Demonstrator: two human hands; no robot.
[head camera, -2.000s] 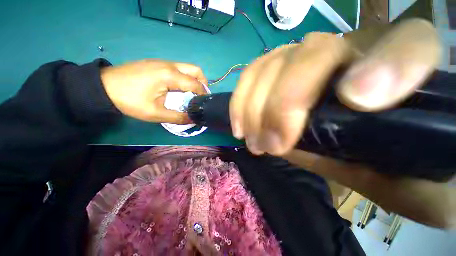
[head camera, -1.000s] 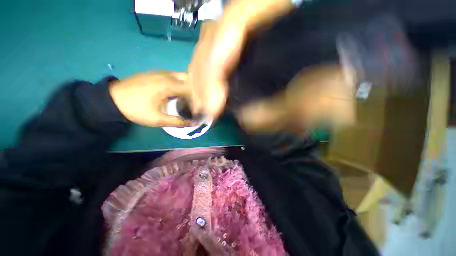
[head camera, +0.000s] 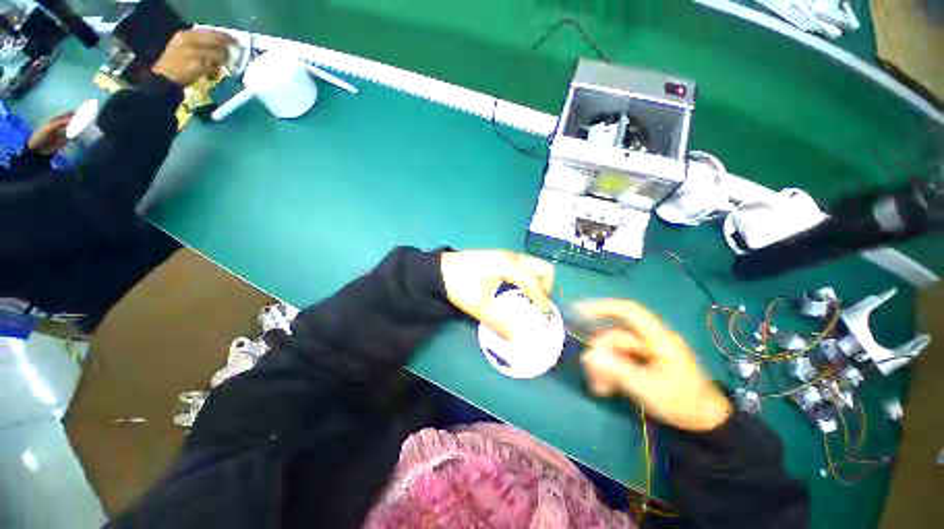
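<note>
A round white plastic housing (head camera: 530, 349) with dark patches near its rim lies at the bench's front edge. My left hand (head camera: 497, 284) grips it from its upper left side, fingers on its face. My right hand (head camera: 647, 367) is just right of the housing, blurred, fingers bent; thin yellow and dark lead wires show beside it and hang below it over the bench edge. Whether its fingers pinch the wires is unclear. The black electric screwdriver (head camera: 828, 236) hangs at the upper right, away from both hands.
A grey screw feeder (head camera: 611, 191) stands behind the housing, white parts (head camera: 696, 189) to its right. Wired components (head camera: 802, 367) and a white forked bracket (head camera: 888, 333) lie at right. Another worker's hand (head camera: 194, 57) is at upper left near a white pronged part (head camera: 282, 85). Loose parts (head camera: 240, 360) lie below the bench.
The view has swung up and widened. My right hand has let go of the screwdriver, which now hangs at the right. My left hand still holds the housing.
</note>
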